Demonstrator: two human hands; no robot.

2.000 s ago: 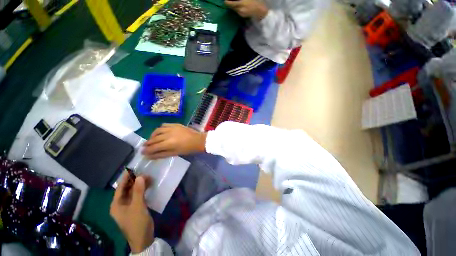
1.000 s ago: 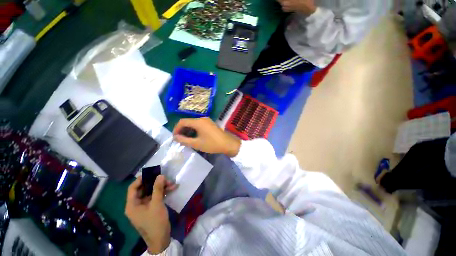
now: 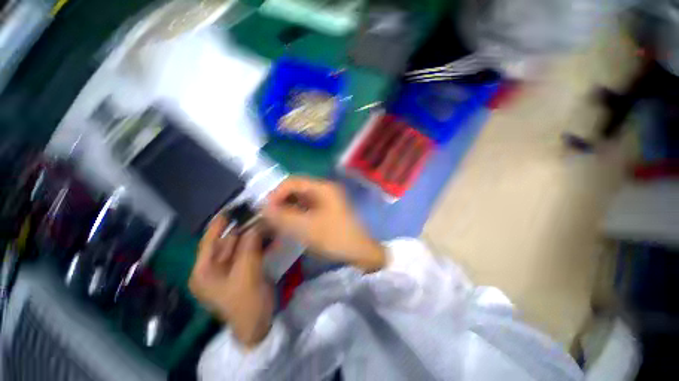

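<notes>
The frame is blurred. My left hand (image 3: 237,279) holds a small dark module (image 3: 240,214) between its fingers. My right hand (image 3: 320,219) is pinched close beside it, its fingertips nearly at the module; a small dark spot shows at its fingers, too blurred to name. The black housing (image 3: 186,173) lies on white sheets just beyond my left hand, its pale-framed window at the far left end. A small framed part (image 3: 108,113) lies beside that end.
A blue bin (image 3: 304,102) of beige strips stands beyond my hands. A red tray (image 3: 389,156) lies at the bench edge. Shiny dark wired parts (image 3: 97,231) lie at left, near a grey ribbed tray (image 3: 56,335). A person in a pale smock (image 3: 521,26) is at top right.
My hands have come together at the module, which is tilted now. The view has shifted, so the bench things sit higher in the picture.
</notes>
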